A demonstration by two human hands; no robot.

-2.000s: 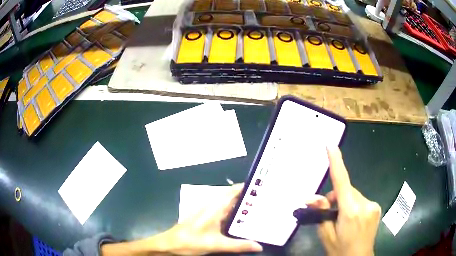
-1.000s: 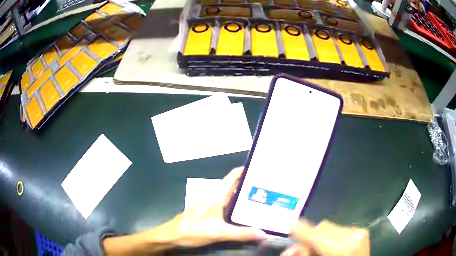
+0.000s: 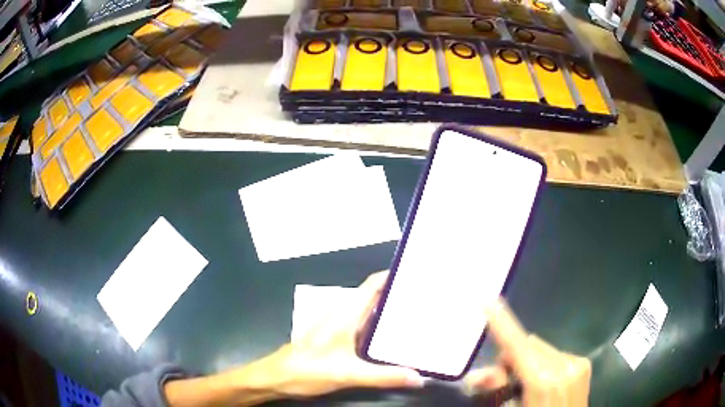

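Observation:
A smartphone [image 3: 461, 250] with a dark purple edge and a blank white screen is held tilted in front of me. My left hand [image 3: 330, 354] grips its lower left side and bottom. My right hand [image 3: 540, 370] is blurred at the phone's lower right, with the index finger pointing at the screen edge. Its other fingers are curled, and I cannot tell whether they hold anything. A white paper sheet [image 3: 314, 306] lies partly under my left hand.
Overlapping white sheets [image 3: 318, 211] lie behind, another sheet [image 3: 153, 282] at left, a printed slip [image 3: 642, 326] at right. Stacked trays of yellow parts [image 3: 417, 75] rest on boards [image 3: 628, 155]. A tilted tray [image 3: 103, 119] and small yellow ring [image 3: 32, 303] are at left.
The phone screen went from a list, to a page with a blue banner, to plain white. A black pen showed in my right hand earlier. That index finger has extended again, lower than before.

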